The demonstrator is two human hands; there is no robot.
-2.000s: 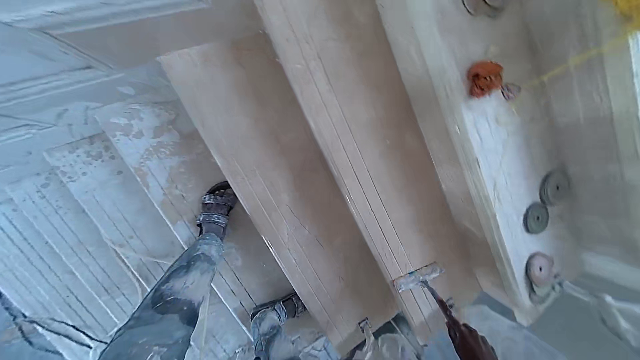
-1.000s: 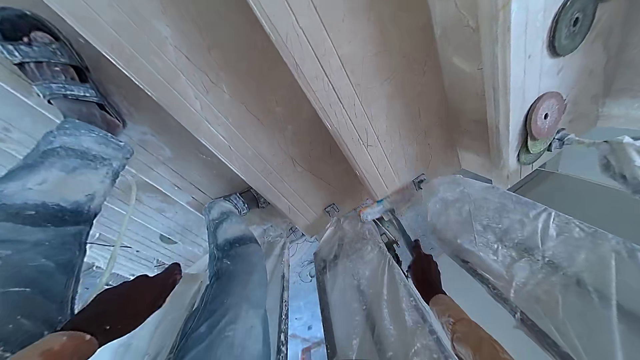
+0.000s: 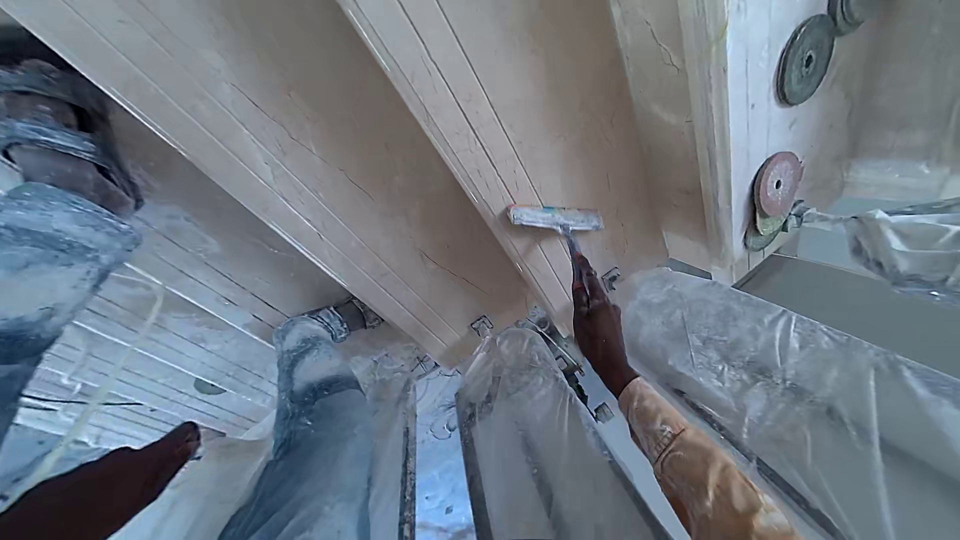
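My right hand [image 3: 596,322] is closed around the handle of a small squeegee-like tool [image 3: 555,218] with a wide, pale, smeared head. The head lies over a stone stair tread [image 3: 555,112] with grooved lines along its edge. At the lower left, my left hand [image 3: 120,472] holds nothing that shows; its fingers point right and are partly dark and hard to make out. The grooved edge of a lower tread [image 3: 225,187] runs diagonally between my hands and the sandaled foot at the upper left.
Plastic-wrapped panels [image 3: 525,435] stand at the stair ends, with another wrapped piece [image 3: 765,360] at right. Grey [image 3: 806,60] and reddish [image 3: 778,184] abrasive discs lie on the white ledge. A plastic-wrapped tool [image 3: 900,240] is beside them. My dusty trouser legs [image 3: 315,420] straddle the steps.
The squeegee-like tool in my right hand has moved up the tread, away from the wrapped panels where it was a second ago. My left hand has moved slightly lower left.
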